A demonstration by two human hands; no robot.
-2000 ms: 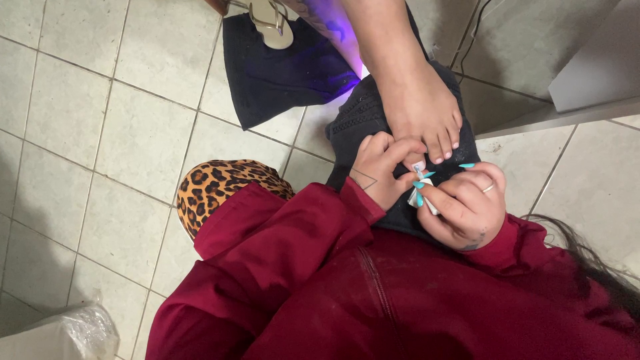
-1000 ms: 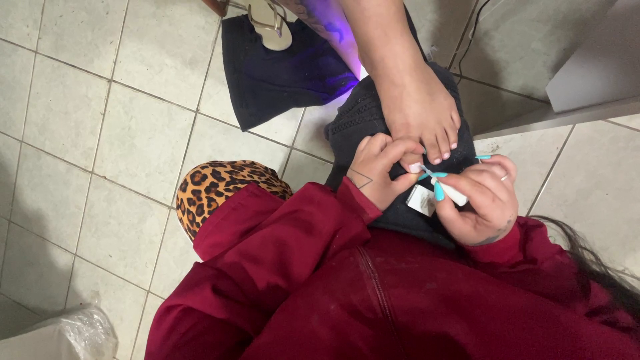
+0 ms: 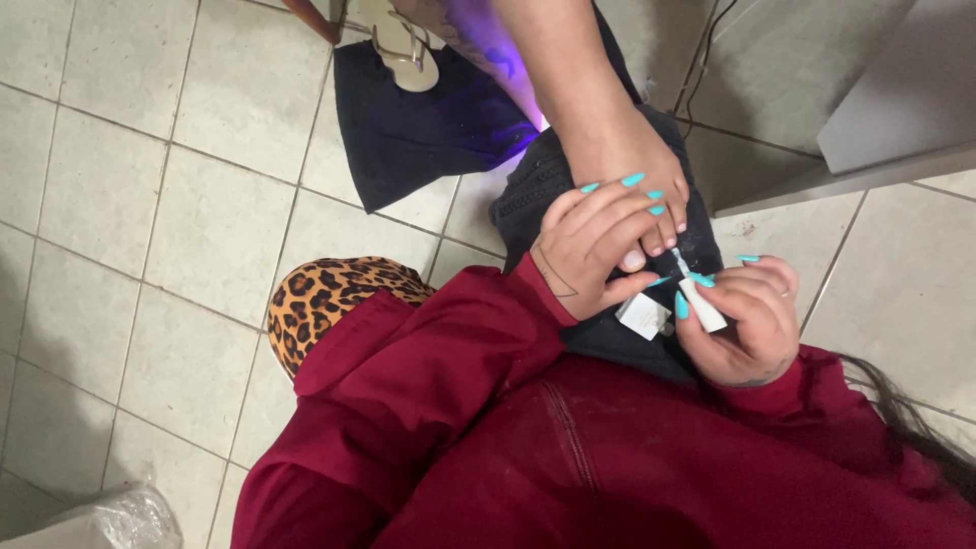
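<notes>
Another person's bare foot (image 3: 621,160) rests on a dark cloth over my lap, its toenails pale. My left hand (image 3: 598,244) lies across the toes, fingers over the top of the foot and thumb below the big toe. Between thumb and fingers, my right hand (image 3: 743,320) holds a nail polish brush by its white cap (image 3: 703,305). The brush tip (image 3: 676,255) is at the smaller toes; whether it touches a nail I cannot tell. A small white square object (image 3: 644,315) bearing writing lies on the dark cloth (image 3: 526,198) between my hands.
A flip-flop (image 3: 415,69) sits on a black cloth (image 3: 412,130) on the tiled floor, beside the person's other leg, lit purple. Grey furniture (image 3: 892,99) stands at the right, with a dark cable (image 3: 698,76) near it. Clear plastic wrap (image 3: 137,518) lies at the lower left.
My left hand has moved from holding the big toe to lying over the toes and foot. The brush in my right hand has moved from the big toe to the smaller toes.
</notes>
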